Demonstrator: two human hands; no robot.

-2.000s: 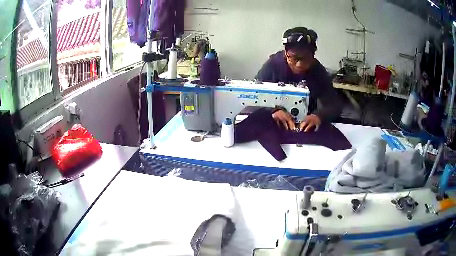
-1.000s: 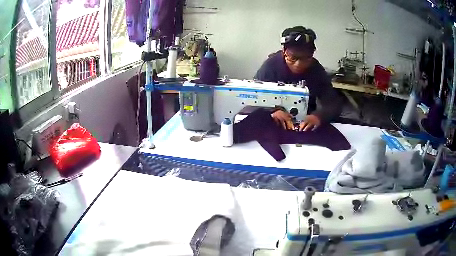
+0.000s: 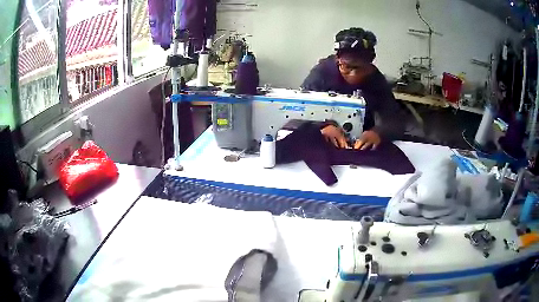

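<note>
Neither of my hands is in view. A whitish garment piece (image 3: 177,248) lies spread on the near table, cut off by the bottom edge. Its curved grey-edged opening (image 3: 253,274) lies near the bottom middle. The near sewing machine head (image 3: 425,259) is at the lower right, with its lower part cut off. A bunched light grey garment pile (image 3: 443,194) lies behind it.
Opposite, a person (image 3: 354,82) holds a dark purple panel (image 3: 337,153) under another sewing machine (image 3: 295,112). A small white thread cone (image 3: 268,151) stands there. A red plastic bag (image 3: 87,171) is on the left side table, with crumpled clear plastic (image 3: 32,248) nearer.
The far table and machine appear slightly higher in the view. The person opposite has the head turned a little differently. The whitish garment piece has not visibly moved.
</note>
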